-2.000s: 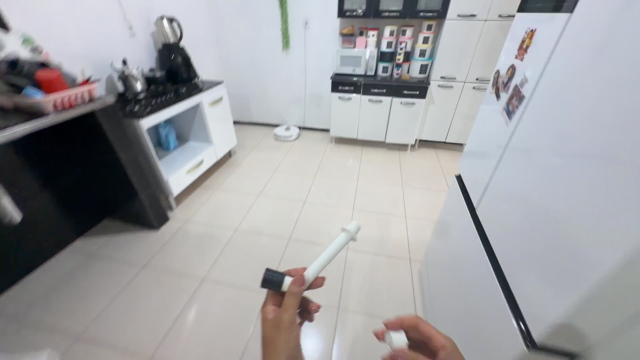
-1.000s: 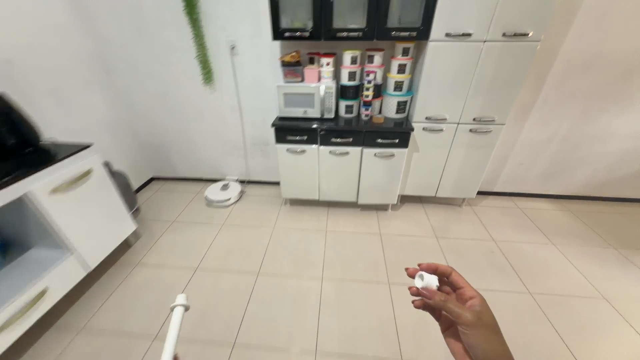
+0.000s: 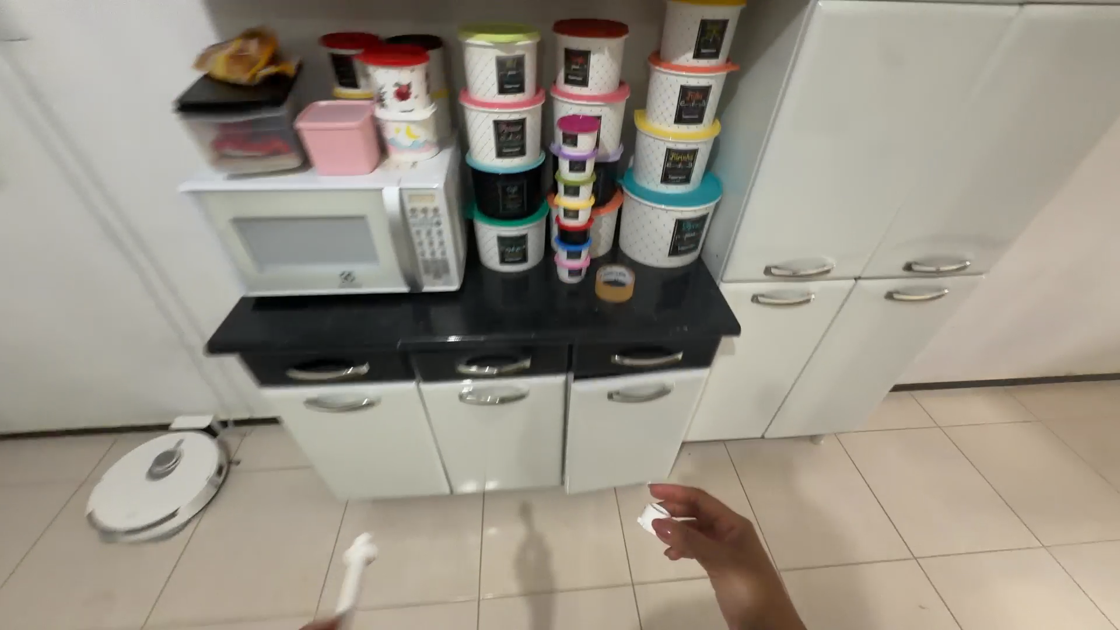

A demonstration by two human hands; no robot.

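Observation:
My right hand [image 3: 704, 538] pinches a small white plastic cap-like piece [image 3: 652, 518] between thumb and fingers, low and right of centre. At the bottom edge, only a bit of my left hand [image 3: 322, 624] shows, around the lower part of a white plastic tube [image 3: 353, 577] with a collar near its top end. The tube and the small piece are well apart. Beyond both hands is a black countertop [image 3: 350, 324], on which a roll of tape [image 3: 614, 283] lies in front of stacked, lidded canisters [image 3: 669, 229].
A white microwave [image 3: 306, 241] bearing several containers stands on the counter's left. White cabinet doors [image 3: 492, 437] are below it, and a tall white cabinet [image 3: 875, 157] rises at the right. On the tiled floor at left sits a round robot vacuum [image 3: 159, 486].
The view has moved much closer to the counter and cabinets. My left hand, seen with the tube two seconds ago, is now mostly out of view. The small white piece stays in my right hand.

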